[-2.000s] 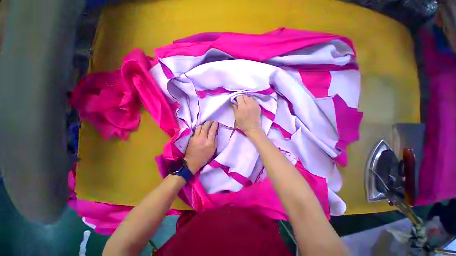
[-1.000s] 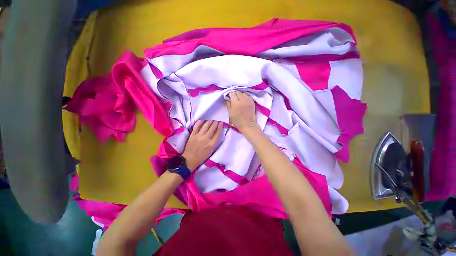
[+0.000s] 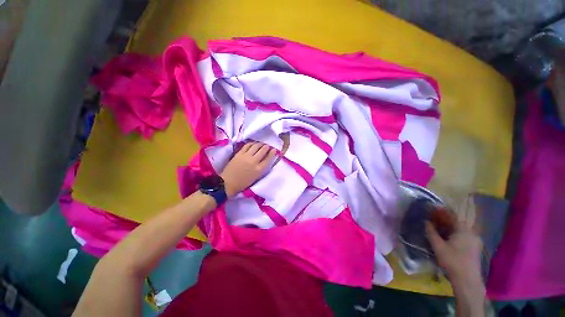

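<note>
The pink garment [image 3: 297, 241] lies with its white inner side up, crossed by narrow pink strips, with a small opening in its middle that shows brownish yellow. My left hand [image 3: 249, 166] lies spread on the white area, left of that opening, wearing a dark watch. My right hand [image 3: 455, 244] is at the right, closed around the red-brown handle of the steam iron [image 3: 418, 220]. The iron and hand are blurred. The iron is beside the garment's right edge; whether it touches the cloth or table is unclear.
The yellow table [image 3: 480, 86] carries bunched brighter pink cloth [image 3: 139, 93] at the left. A dark rest pad [image 3: 492, 217] is right of the iron. A long grey padded arm [image 3: 46, 111] stands at the far left. Magenta cloth [image 3: 539, 204] hangs at the right, near part of a person.
My right hand has left the garment's middle and taken hold of the iron, which has moved left off the pad. My left hand stays on the cloth. The view has tilted.
</note>
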